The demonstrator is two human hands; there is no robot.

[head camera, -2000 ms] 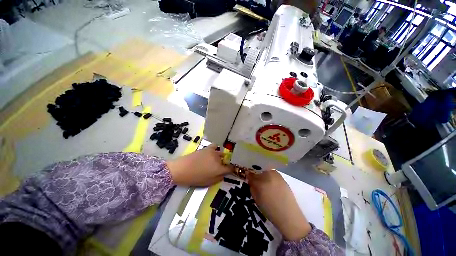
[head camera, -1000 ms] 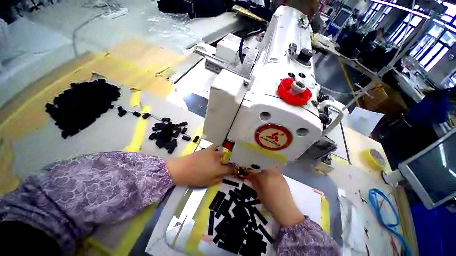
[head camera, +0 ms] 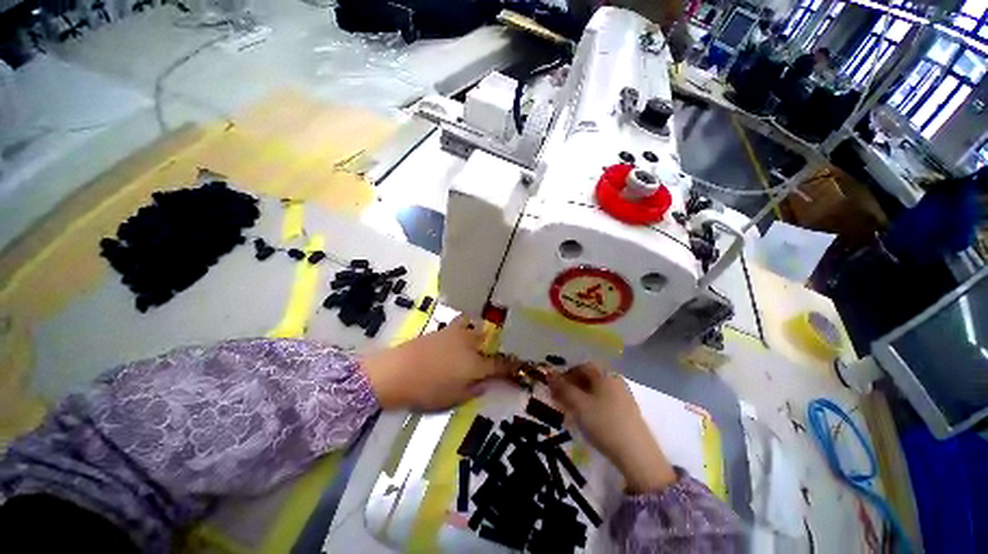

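Unsewn black strips [head camera: 520, 476] lie loose on the white work plate [head camera: 672, 433] in front of the needle. My left hand [head camera: 433, 366] is at the left of the needle area, fingertips at the small metal parts under the sewing machine head [head camera: 607, 254]. My right hand [head camera: 598, 406] is at the right of the needle area, thumb and fingers close together. Whether either hand holds a strip is hidden by the fingers. Small sewn tabs [head camera: 366, 292] lie left of the machine, some linked in a line towards a large black heap [head camera: 182, 238].
Yellow tape [head camera: 298, 292] crosses the table left of the machine. A yellow tape roll [head camera: 815, 335], a blue cord [head camera: 840, 438] and a grey screen [head camera: 940, 352] are at the right. A white box-shaped machine part [head camera: 477, 233] stands just behind my left hand.
My right hand has shifted slightly right, its fingers less tucked under the head. A strip near the needle now lies at a different angle. My left hand has hardly moved.
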